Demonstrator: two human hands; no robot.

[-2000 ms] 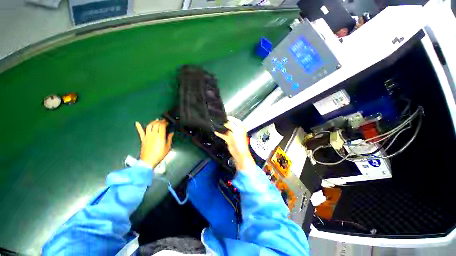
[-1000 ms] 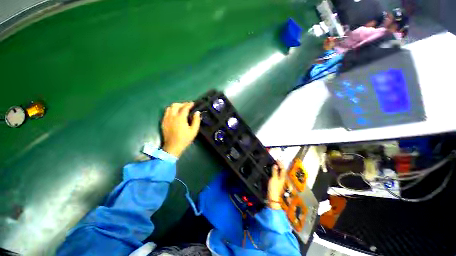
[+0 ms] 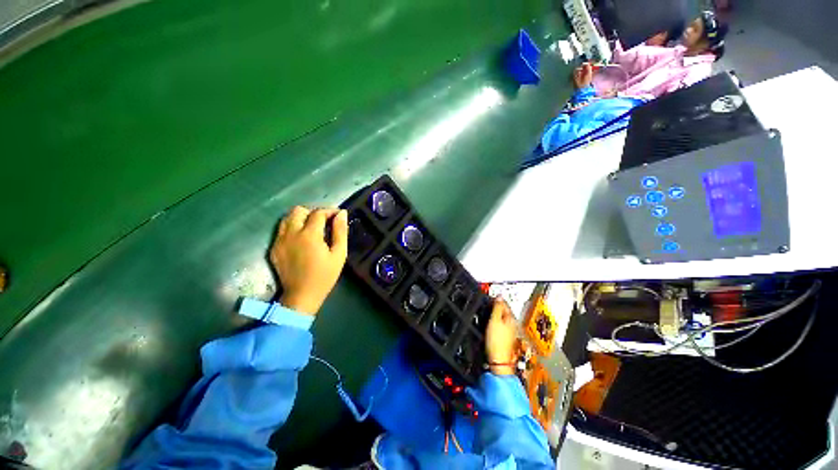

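Observation:
A black component tray with two rows of deep square pockets lies at a slant over the near edge of the green surface. Several pockets hold round dark discs with shiny rims. My left hand, with a pale wrist strap, grips the tray's far left end, its fingertips at the corner pocket. My right hand, with a thin red bracelet, holds the near right end. The contents of the pocket under my left fingers are hard to see.
Orange fixtures stand right of my right hand. A grey controller box sits on the white shelf. The control panel's red digits show below the tray. A blue bin and a seated person are farther off.
The tray came out of a blurred stack-like view and turned, held by both hands, its pockets facing up. The disc and gold-orange piece moved left, nearly out of view. The view shifted right.

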